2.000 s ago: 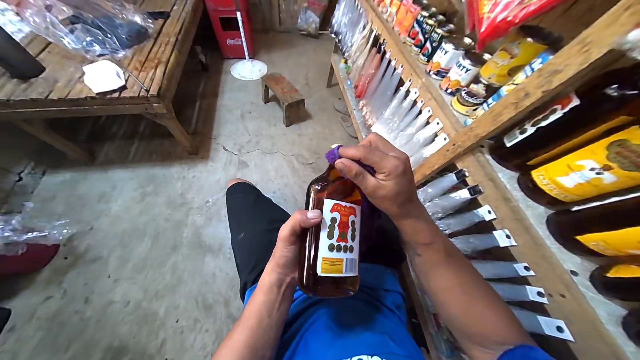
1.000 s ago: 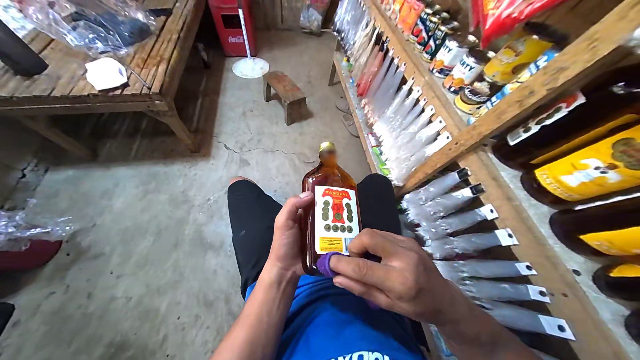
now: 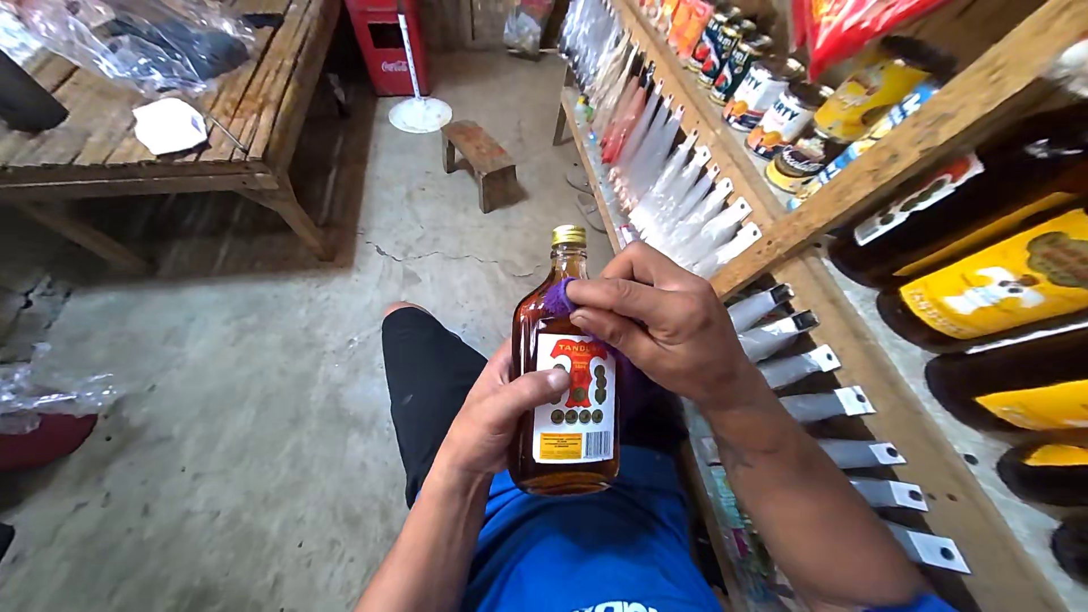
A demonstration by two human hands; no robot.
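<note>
A flat glass bottle of brown liquor with a gold screw cap stands nearly upright above my lap. My left hand grips it by its left side, the thumb lying across the white and red label. Pinched between the thumb and fingers of my right hand is a purple cloth, which touches the bottle's shoulder just below the neck. More of the cloth hangs behind my right hand, partly hidden by it.
Wooden shelves on the right hold cans, large dark bottles and hanging plastic packets. Ahead are a small wooden stool and a red crate-like box. A slatted wooden table bears plastic wrapping at the left.
My right hand has moved with the purple cloth from the bottle's lower end, where it was a second ago, up to its shoulder. The left hand keeps its hold on the bottle.
</note>
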